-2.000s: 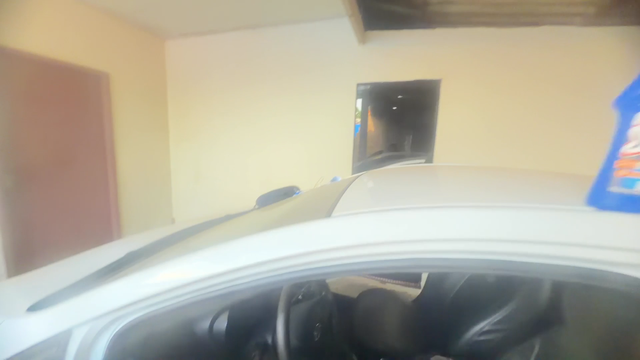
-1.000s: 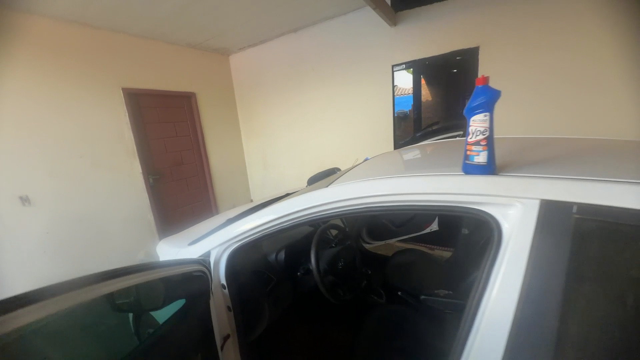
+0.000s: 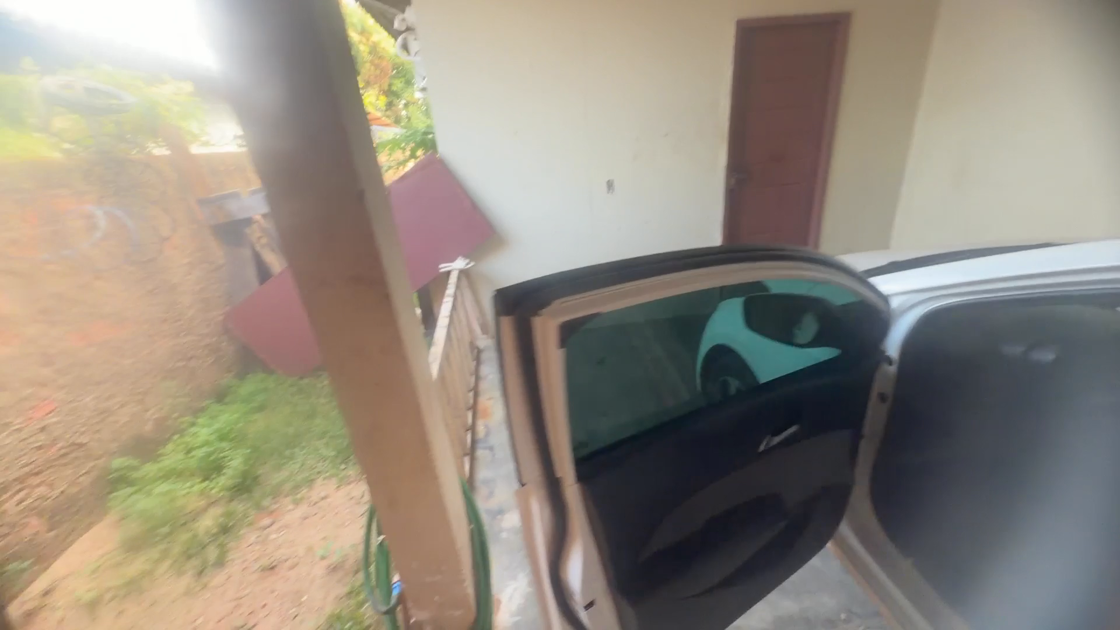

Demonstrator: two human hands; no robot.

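Note:
Neither of my hands shows in the head view, so what they hold cannot be seen. A car's front door point(image 3: 717, 490) stands swung out from the white car body point(image 3: 989, 271), its dark inner panel and silver handle point(image 3: 779, 437) facing me. Through the tinted door window point(image 3: 647, 367) the side mirror and part of a wheel are visible. The door opening at the right is dark and blurred.
A wooden post point(image 3: 350, 262) rises left of the door, with a green hose point(image 3: 479, 551) hanging around its lower part. Behind it are a wooden ladder point(image 3: 448, 324) and reddish panels point(image 3: 437, 214). A brown door point(image 3: 783, 131) is set in the wall point(image 3: 569, 105).
The view has swung far to the left, from the car roof to the open car door and the yard. The blue bottle on the roof is out of view.

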